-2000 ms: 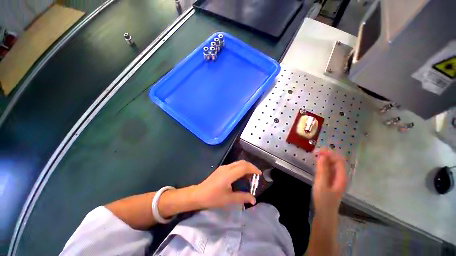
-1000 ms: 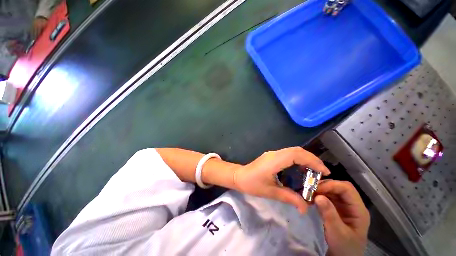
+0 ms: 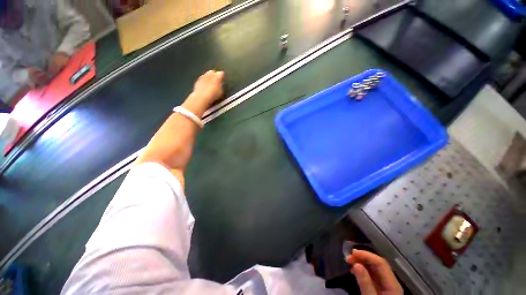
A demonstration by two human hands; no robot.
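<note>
My left hand [image 3: 209, 89] is stretched out over the dark conveyor belt, just past its metal rail. Its fingers are curled and turned away, so what they hold is hidden. My right hand [image 3: 372, 272] is low near my body, blurred, with thumb and fingers close together; a small pale spot shows by the fingertips, too unclear to name. Several silver metal parts [image 3: 365, 86] stand grouped at the far end of the blue tray [image 3: 360, 144]. One silver part [image 3: 462, 229] sits on the pale centre of the dark red fixture [image 3: 444, 245].
The perforated metal plate [image 3: 398, 225] lies under the fixture. A black tray [image 3: 421, 46] is beyond the blue tray. Single metal parts stand on the belt [image 3: 248, 43], one of them farther left [image 3: 284, 41]. A cardboard sheet [image 3: 167, 20] and a person at a red mat [image 3: 86, 60] are across the belt.
My left hand has left the metal part it held near my right hand and body and reached forward-left over the belt. My right hand is apart, low down. The view has shifted.
</note>
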